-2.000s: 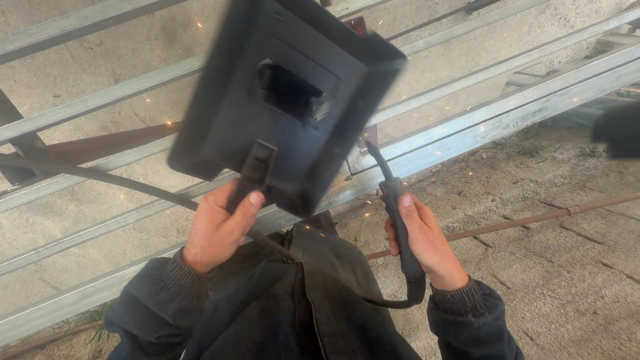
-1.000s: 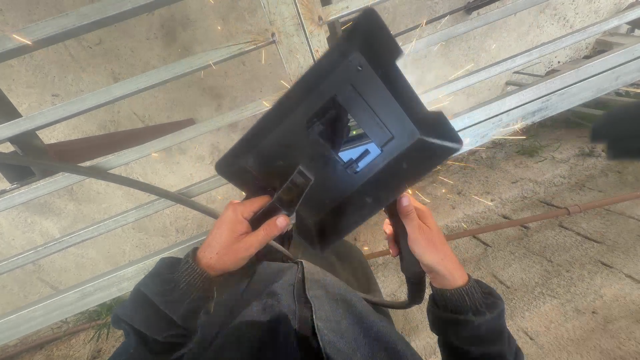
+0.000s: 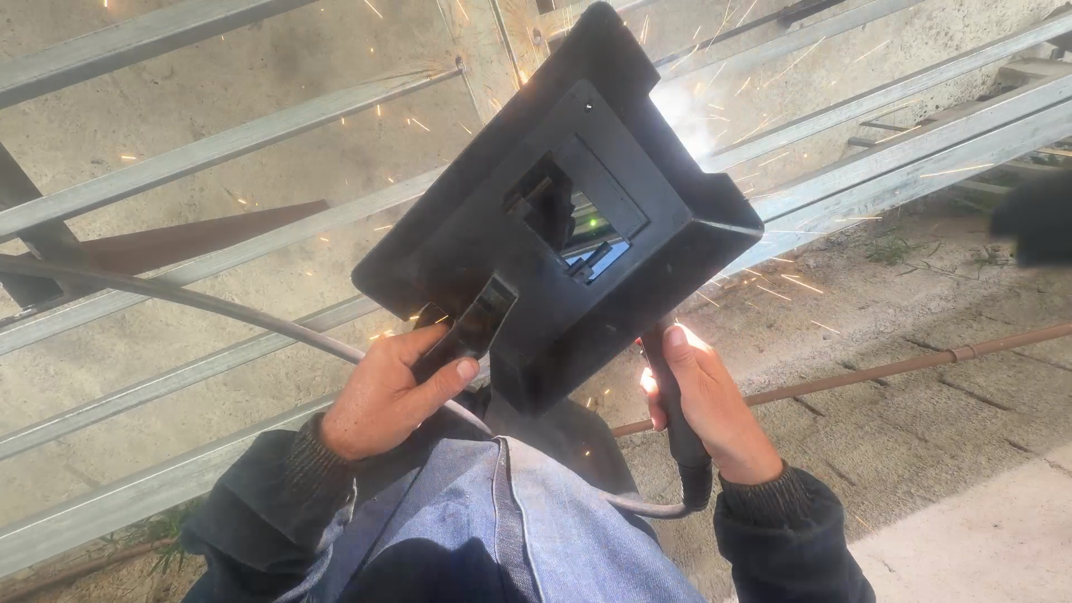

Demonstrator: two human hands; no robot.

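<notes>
My left hand (image 3: 389, 394) grips the handle of a black handheld welding shield (image 3: 444, 251), held tilted over the metal frame. A green light spot shows through the shield's window (image 3: 586, 226). At the shield's lower right edge, my right hand (image 3: 720, 406) is closed around the black handle of a welding electrode holder (image 3: 680, 410); its front end is hidden behind the shield. Bright light, smoke and sparks come from behind the shield's right edge. The grey welding cable (image 3: 251, 316) runs from the left, passes over my lap and joins the holder's lower end.
Parallel galvanized steel tubes (image 3: 209, 151) cross the view over concrete ground. A brown metal bar (image 3: 201, 239) lies at the left. A thin rusty pipe (image 3: 846, 383) runs along the paving at the right. A dark blurred object (image 3: 1034, 219) is at the right edge.
The shield has moved right and down, and now covers the electrode holder's front end, which showed two seconds ago. A bright glow has appeared beside the shield. Both hands keep their holds.
</notes>
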